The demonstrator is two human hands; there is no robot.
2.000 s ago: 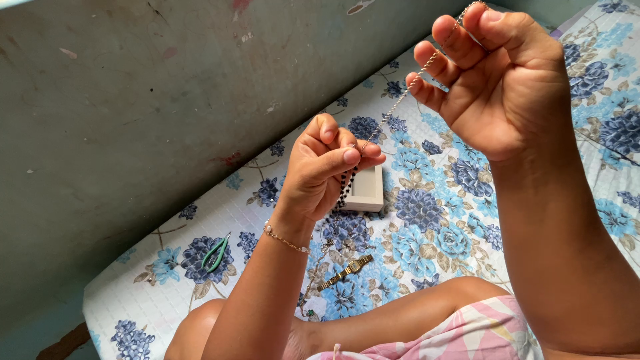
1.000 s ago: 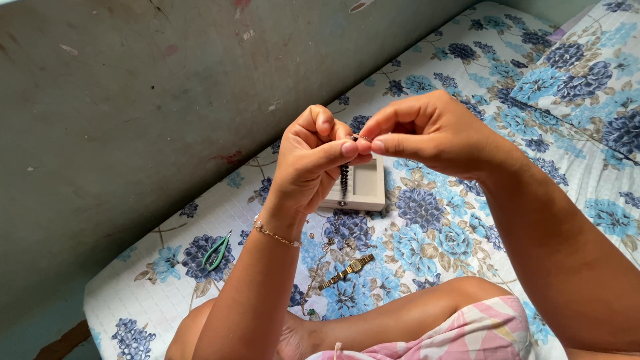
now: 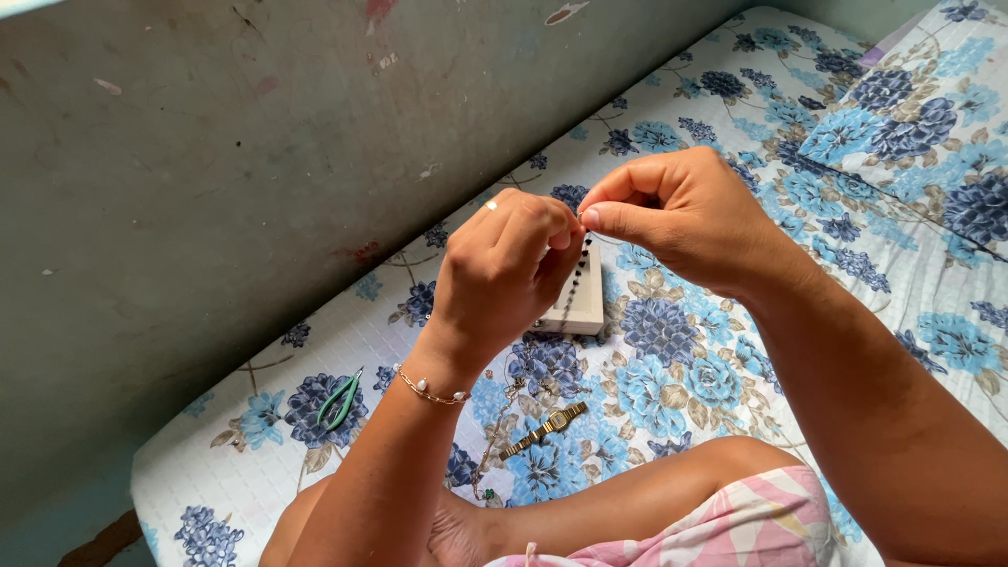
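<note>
Near the centre, my left hand (image 3: 508, 256) and my right hand (image 3: 677, 220) meet at the fingertips. Between them they pinch the upper end of a chain with black beads (image 3: 577, 272), which hangs down in front of a pale open box (image 3: 587, 321) on the bed. My left fingers are curled and hide part of the chain. A gold-coloured bracelet with pearl-like beads (image 3: 423, 386) circles my left wrist, and a ring (image 3: 491, 205) shows on that hand. My right thumb and index finger close on the same small spot; what exactly lies between them is too small to tell.
Green-handled pliers (image 3: 340, 403) lie on the floral bedsheet (image 3: 268, 465) at the left. A gold-coloured wristwatch (image 3: 543, 431) and a thin chain necklace with a green pendant (image 3: 488, 494) lie below the box, near my folded legs. A stained wall (image 3: 236, 157) runs along the bed.
Two seconds ago my right hand was raised at the upper right with a twisted chain hanging from it; it has come down to my left hand. My left hand has turned, its back now showing.
</note>
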